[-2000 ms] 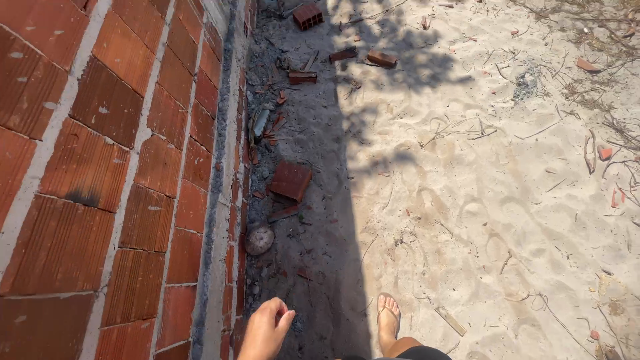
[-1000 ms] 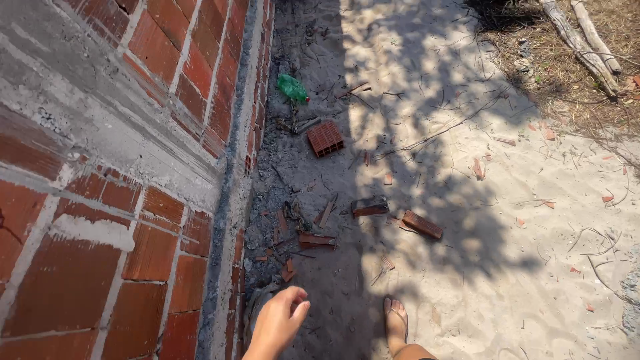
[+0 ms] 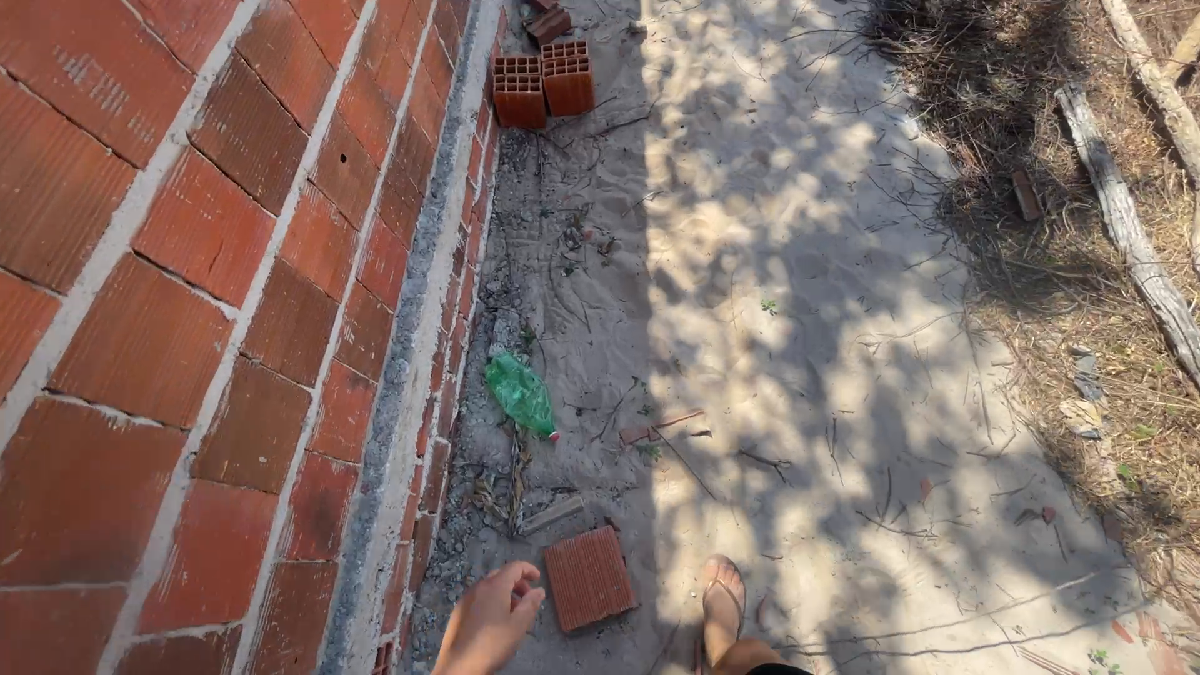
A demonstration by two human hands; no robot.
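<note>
My left hand (image 3: 494, 614) hangs at the bottom of the view with its fingers loosely curled and nothing visible in it. Just right of it, on the shaded sand, lies a hollow clay brick (image 3: 590, 579). Farther ahead a crumpled green plastic bottle (image 3: 521, 395) with a red cap rests near the foot of the brick wall (image 3: 225, 375). Two hollow clay bricks (image 3: 519, 91) stand side by side against the wall at the top. My right hand is out of view. My foot in a flip-flop (image 3: 724, 600) is on the sand at the lower middle.
The brick wall with its rough concrete ledge (image 3: 375, 450) runs along the left. Brick shards (image 3: 656, 428) and twigs lie on the sand. At the right are dry brush (image 3: 984, 103) and a weathered log (image 3: 1125, 220). More broken brick (image 3: 548, 25) lies at the top.
The view has advanced along the wall. The green bottle and hollow brick, higher in the frame one second ago, are now closer to me. My left hand stays low and empty.
</note>
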